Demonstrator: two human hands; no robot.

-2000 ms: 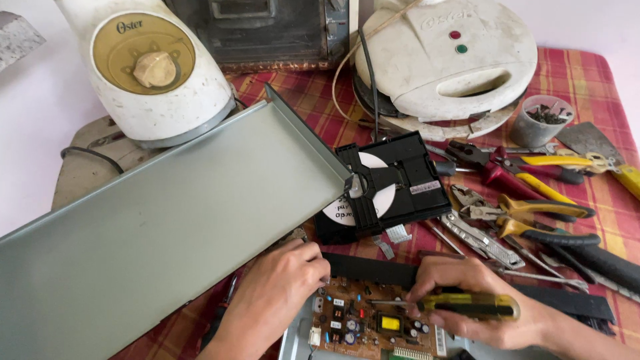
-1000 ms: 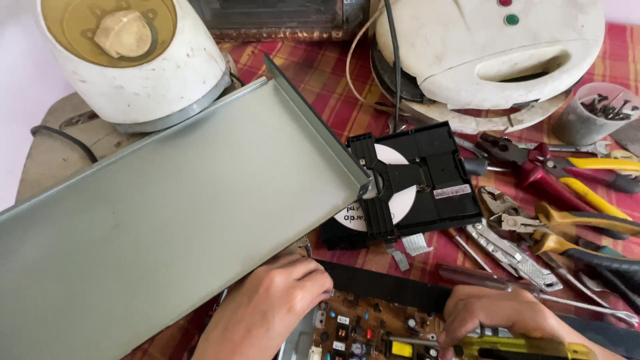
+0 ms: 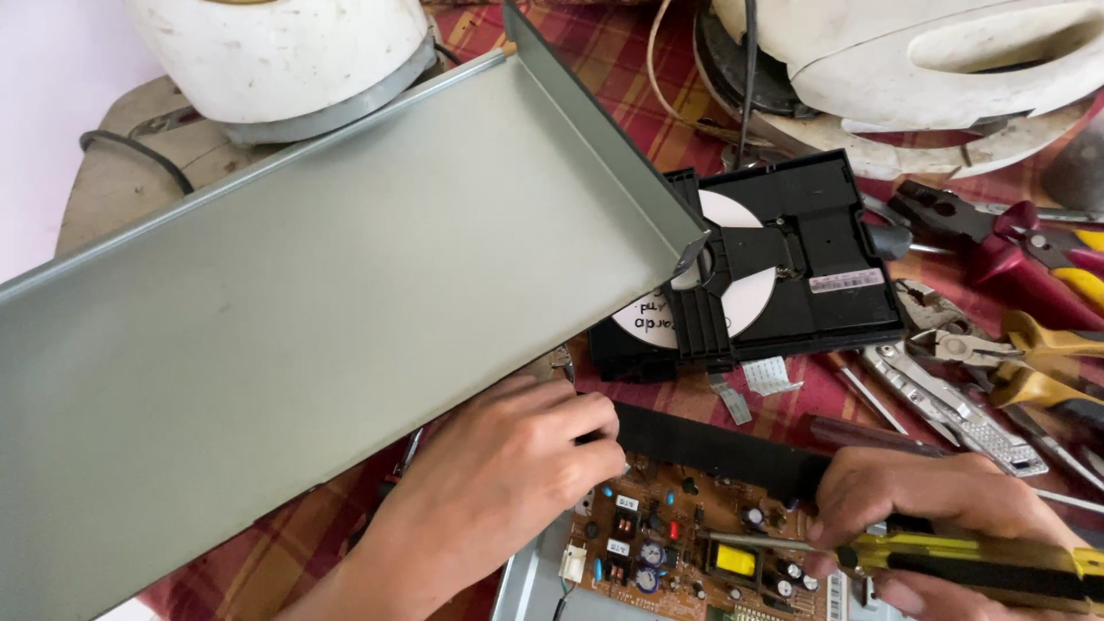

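Note:
A brown circuit board (image 3: 690,552) with capacitors and a yellow transformer lies in a metal chassis (image 3: 535,573) at the bottom. My right hand (image 3: 931,509) holds a screwdriver with a yellow and black handle (image 3: 975,561); its shaft lies over the board, its tip near a small red component. My left hand (image 3: 509,466) rests at the upper left edge of the board, fingers curled; whether they pinch anything is hidden. A large metal cover (image 3: 328,310) slants above my left hand. Its corner overlaps a black disc drive mechanism (image 3: 802,250) with a white disc (image 3: 750,302) bearing handwriting.
Pliers with red and yellow handles (image 3: 1000,250), pliers with yellow and black handles (image 3: 1035,345) and a metal utility knife (image 3: 957,405) lie at the right. A white appliance base (image 3: 285,60) stands upper left, a white appliance with a handle (image 3: 949,60) upper right. Flat ribbon cables (image 3: 770,376) lie below the drive.
The view has moved closer and lower, so the appliances show less. Both hands stay at the board, the screwdriver still in my right hand.

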